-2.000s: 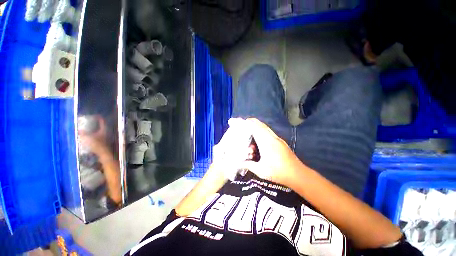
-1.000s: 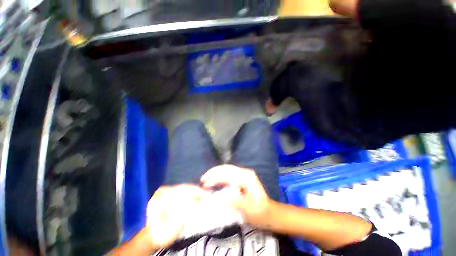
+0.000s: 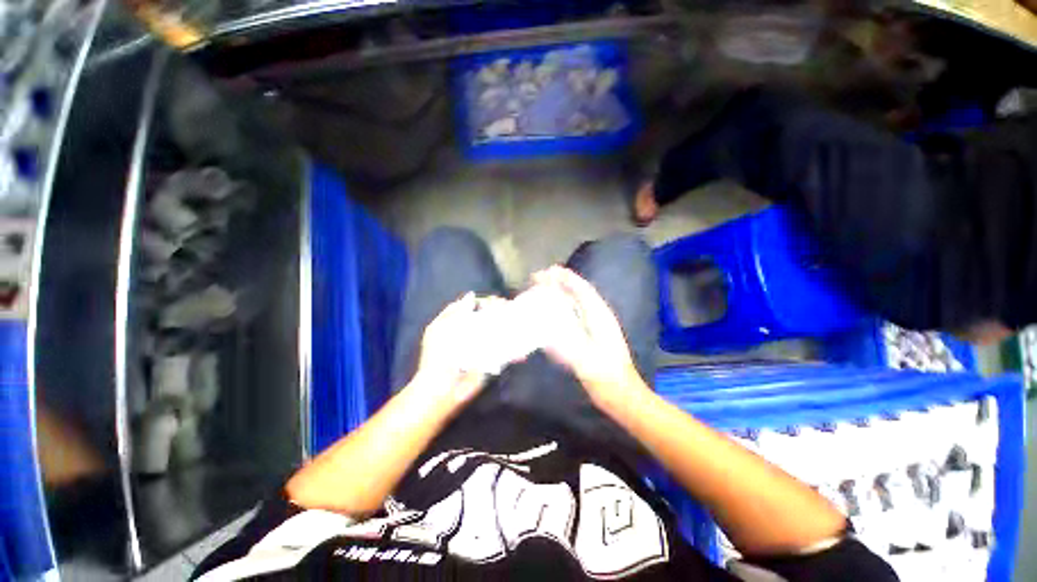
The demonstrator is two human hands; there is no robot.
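Note:
My left hand (image 3: pixel 461 339) and my right hand (image 3: pixel 578 330) meet above my lap at the centre. Both are overexposed and very bright. A white piece (image 3: pixel 517 323) shows between the fingers of both hands; its shape is washed out and mostly covered. Pale grey fitting bodies (image 3: pixel 188 307) lie in a loose heap in the dark metal-edged trough (image 3: pixel 216 500) to my left. White pieces (image 3: pixel 898 489) lie in rows in the flat blue tray (image 3: pixel 1006 477) at the lower right.
A small blue crate (image 3: pixel 549 148) with pale parts stands on the floor ahead. A blue stool (image 3: pixel 796 279) and a seated person's dark-clothed legs (image 3: pixel 864 193) are at the right. Stacked blue crates (image 3: pixel 353 296) stand between trough and my legs.
My view has turned right, away from the trough, so the blue tray and floor crate show more fully. My hands stay together and have moved up over my knees since a second ago.

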